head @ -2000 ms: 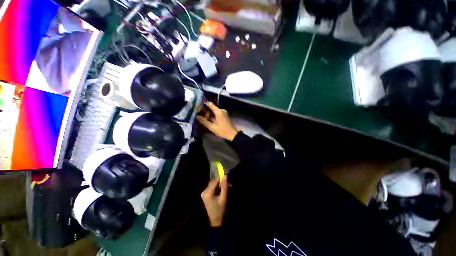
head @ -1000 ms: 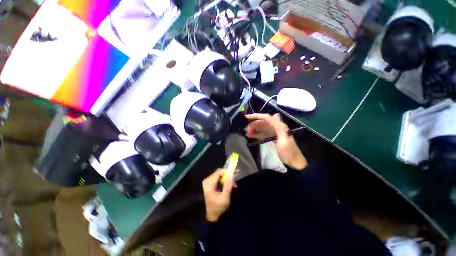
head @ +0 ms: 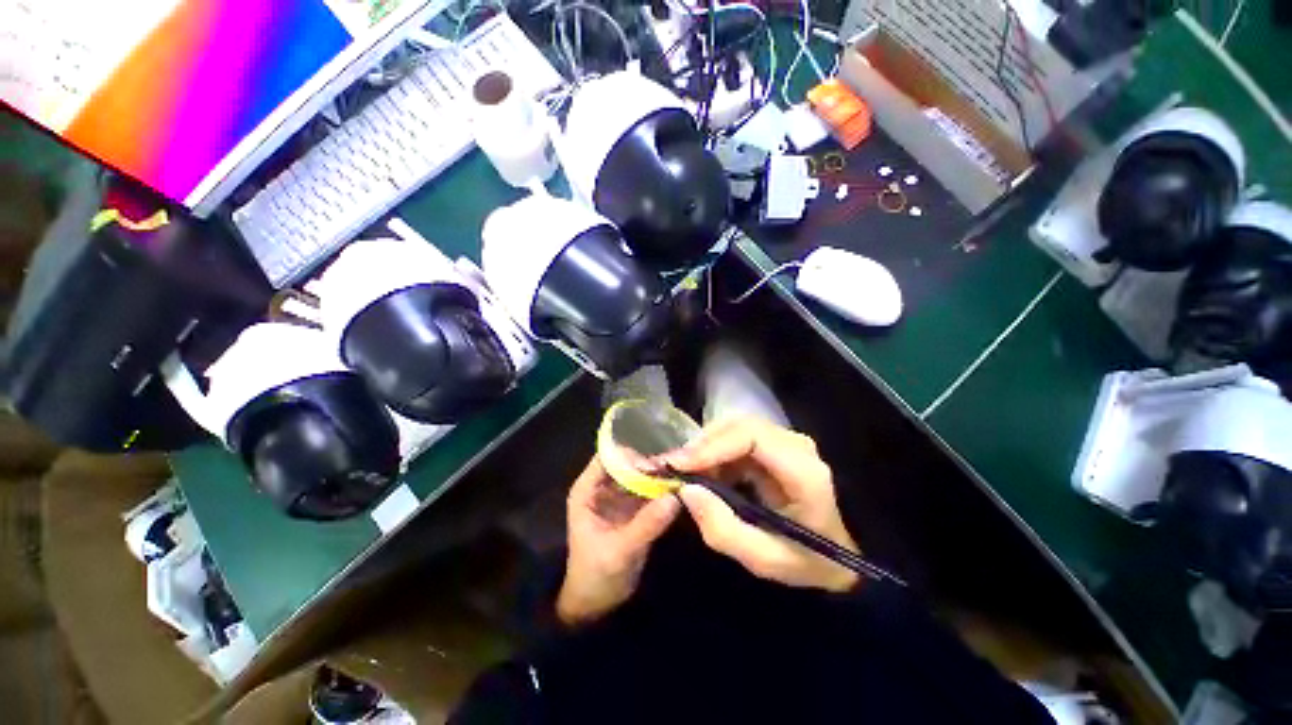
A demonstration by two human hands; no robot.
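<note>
My left hand (head: 607, 531) holds a thin yellow tape roll (head: 618, 462) in front of my body, below the bench corner. My right hand (head: 772, 496) touches the roll's lower right side with its fingertips and holds a slim black stick, like a marker pen (head: 815, 540), pointing down to the right. The two hands are close together. What the right fingertips grip at the roll is too small to tell.
Dome cameras (head: 425, 351) stand in a row along the left bench edge, by a keyboard (head: 383, 149), white roll (head: 513, 130) and monitor (head: 213, 85). A mouse (head: 849, 286), orange block (head: 840, 112) and cardboard tray (head: 942, 128) lie ahead. More cameras (head: 1170, 198) stand right.
My right hand has come back from the bench edge to the yellow roll, and the black stick now shows in it. The roll is turned so its ring opening shows. The view has shifted.
</note>
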